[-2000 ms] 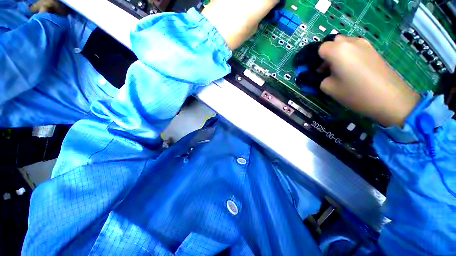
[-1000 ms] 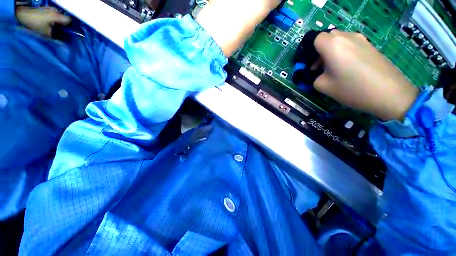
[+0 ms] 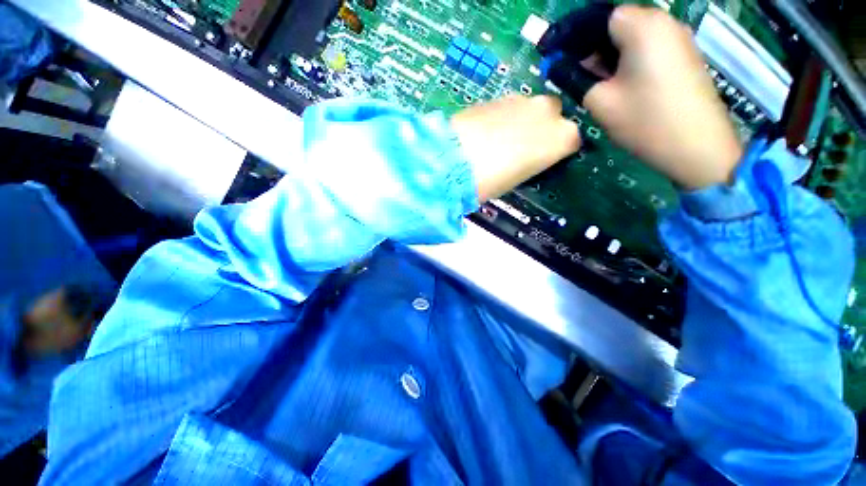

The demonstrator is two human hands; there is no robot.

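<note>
A green circuit board (image 3: 608,176) lies in a black pallet beyond the silver rail. A cluster of bright blue box components (image 3: 472,61) sits on it, with bare board around. My left hand (image 3: 517,142) is over the board, just nearer to me than the cluster; its fingertips are hidden beneath it. My right hand (image 3: 660,90) is above the board, right of the cluster, its fingers curled in black coverings. A small blue patch shows at these fingers; I cannot tell whether it is a held part. The hands are close together, not visibly touching.
The silver rail (image 3: 560,299) runs diagonally between my body and the pallet. A white finned block (image 3: 745,62) is at the board's far right. A dark red-brown crossbar (image 3: 254,19) is at upper left. Another person's blurred hand (image 3: 52,323) and blue clothing show at far left.
The view has shifted, and the blue cluster now appears further left. My left hand has moved from beside the cluster to nearer me and right. My right hand has moved up towards the board's far side.
</note>
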